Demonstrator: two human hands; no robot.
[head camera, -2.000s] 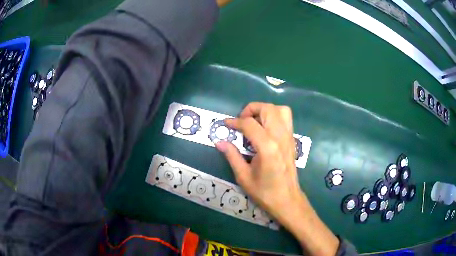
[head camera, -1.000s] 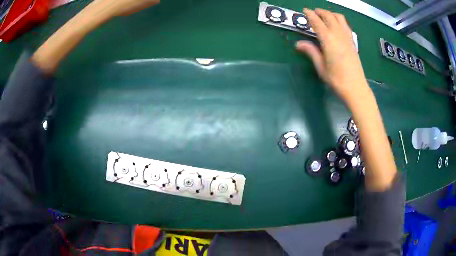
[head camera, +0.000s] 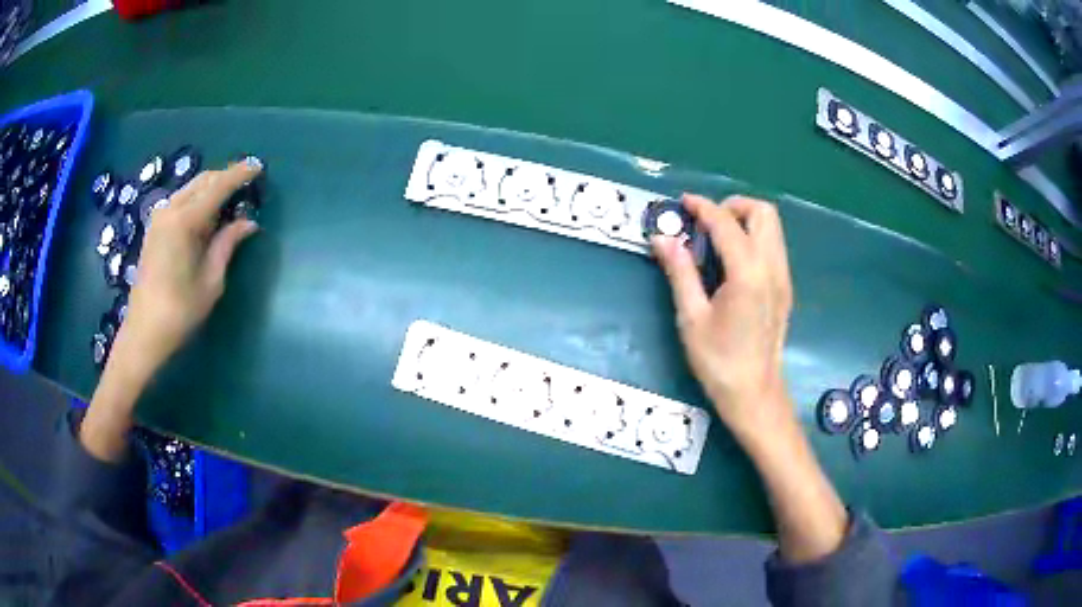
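Observation:
A white four-position board (head camera: 549, 196) lies in the middle of the bench. My right hand (head camera: 730, 267) holds a round black part (head camera: 669, 222) between thumb and fingers at the board's right-end position. The other three positions show bare printed circles. A second bare board (head camera: 552, 396) lies nearer to me. My left hand (head camera: 190, 243) is at the left pile of black parts (head camera: 123, 232), with thumb and fingers around a black part (head camera: 247, 196); its grip is partly hidden.
Right pile of black parts (head camera: 898, 382); squeeze bottle (head camera: 1044, 385) and thin stick (head camera: 994, 398) at far right. Two filled boards (head camera: 892, 151) (head camera: 1028, 229) lie upper right. Blue bin of parts (head camera: 48, 225) at left, another (head camera: 196, 492) below the bench edge. Red bin (head camera: 145, 5) at top left.
The filled board has been let go at upper right. A bare board now lies in the middle. My right hand has come back to it with a black part; my left hand has moved to the left pile.

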